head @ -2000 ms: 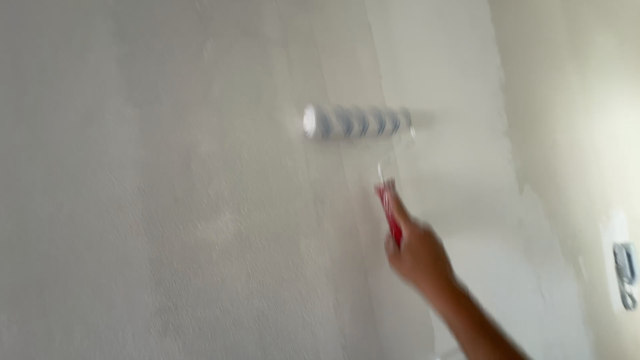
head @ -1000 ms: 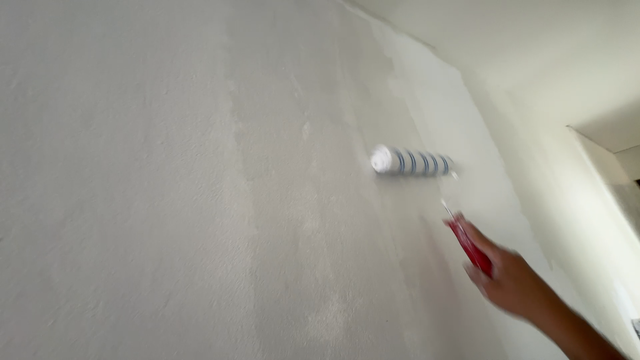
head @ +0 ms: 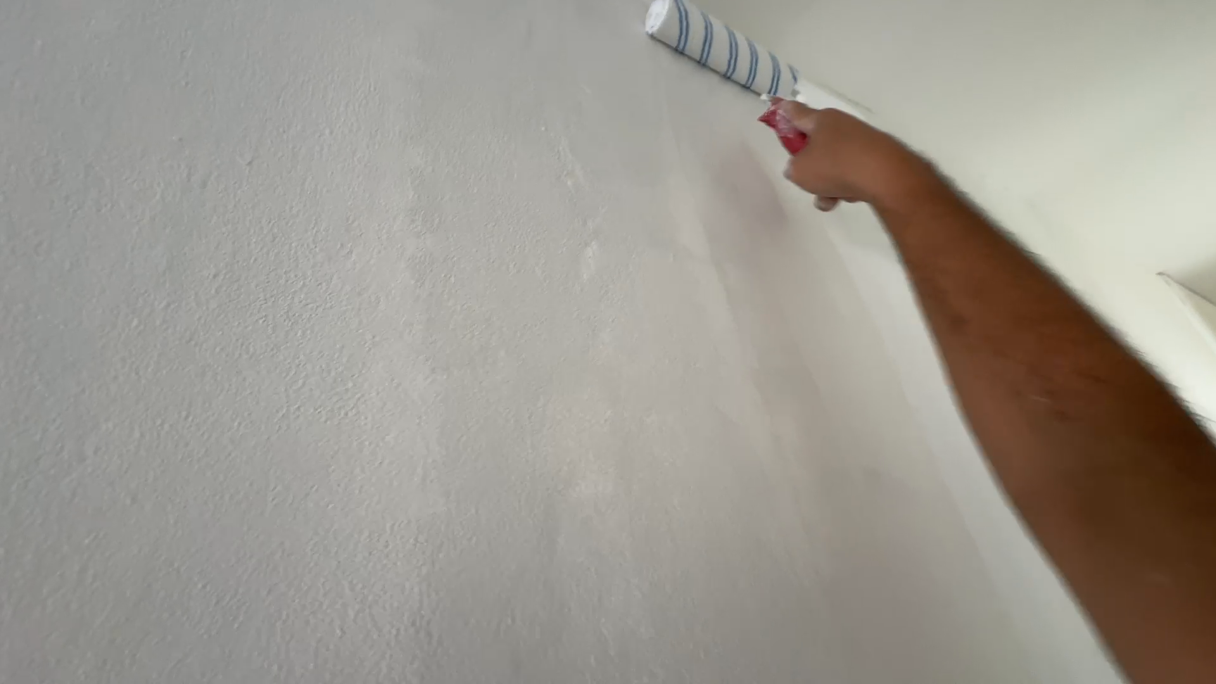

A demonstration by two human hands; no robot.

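Observation:
My right hand (head: 836,157) grips the red handle of a paint roller (head: 727,49) at the upper right, with the arm stretched up from the lower right corner. White with blue stripes, the roller's sleeve lies slanted against the top of a pale grey textured wall (head: 380,332). White paint marks show on the red handle. Lighter and darker bands run down the wall below the roller. My left hand is out of view.
A pale ceiling or adjoining surface (head: 1026,114) meets the wall just beyond the roller. At the far right edge is a corner or ledge (head: 1187,294).
The roller in my right hand has moved up the wall, to where it meets the pale surface above. The view has tilted upward.

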